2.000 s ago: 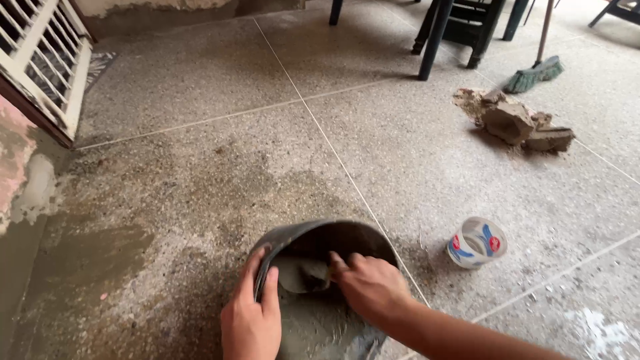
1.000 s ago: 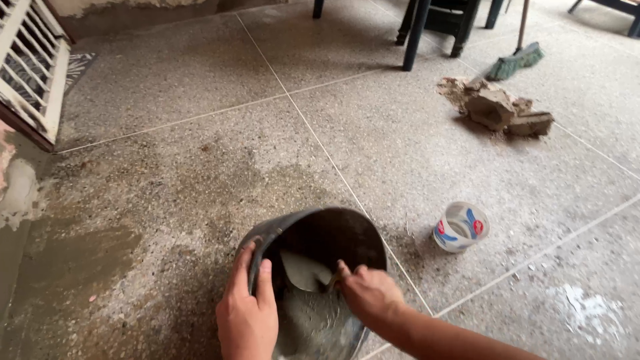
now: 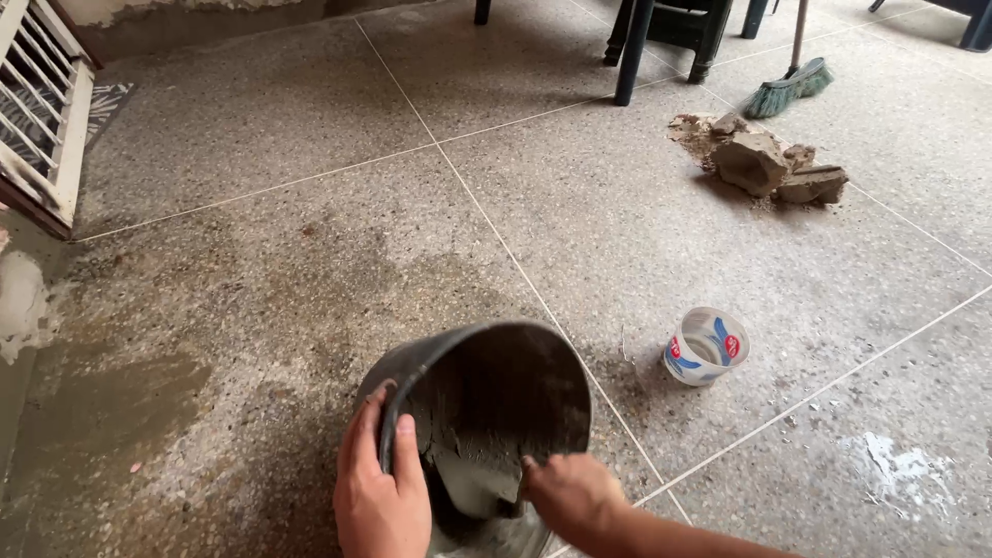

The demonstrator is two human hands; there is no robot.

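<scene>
A black bucket (image 3: 496,333) lies tilted on the speckled floor at the bottom centre, its mouth facing me. My left hand (image 3: 384,480) grips its left rim, thumb inside and fingers outside. Within the mouth, my right hand (image 3: 573,492) is closed on a tool whose handle is mostly hidden; it looks like a trowel. Wet grey mortar (image 3: 473,480) covers its blade and coats the bucket's inner wall. To the right of the bucket stands a clear plastic tub (image 3: 707,346) with blue and red print.
Broken masonry chunks (image 3: 752,163) lie at the upper right beside a green broom (image 3: 790,87). Dark chair legs (image 3: 635,54) stand at the top. A white metal gate (image 3: 70,139) is at the upper left. White splatter (image 3: 903,473) marks the floor at right, and a grey smear (image 3: 116,411) is at left.
My right hand has moved down within the bucket's mouth, along with the tool. My left hand keeps its hold on the rim.
</scene>
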